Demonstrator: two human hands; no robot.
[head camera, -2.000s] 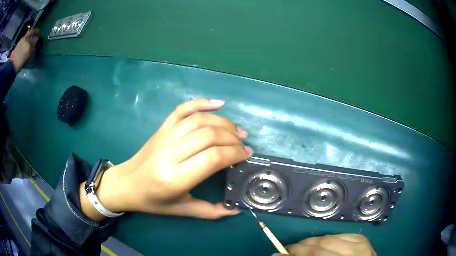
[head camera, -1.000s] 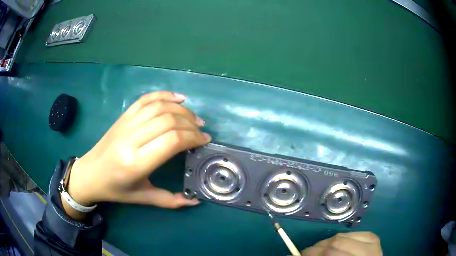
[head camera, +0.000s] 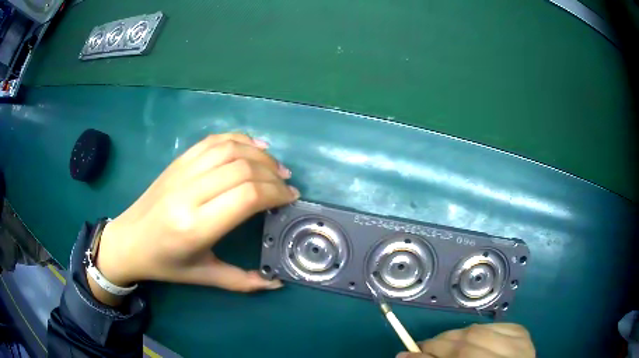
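A dark grey three-ring metal plate (head camera: 357, 262) lies on the glossy green work surface. My left hand (head camera: 200, 210) grips its left end, fingers at the upper corner and thumb at the lower corner. My right hand (head camera: 476, 342), partly cut off by the bottom edge, holds a thin pale-handled pointed tool (head camera: 398, 327). The tool's tip is at the plate's lower edge, by the lower left of the middle ring. Whether the tip touches the plate is hard to tell.
Another three-ring plate (head camera: 122, 36), silver-looking, lies on the matte green belt (head camera: 336, 56) at the upper left. A black round pad (head camera: 90, 155) lies on the work surface at the left. Equipment stands at the far left edge. A silver rail (head camera: 585, 15) shows at the upper right.
The plate and my left hand have moved left in view since two seconds ago. The tool tip has gone from near the left ring to the middle ring. The person's hand at upper left is gone.
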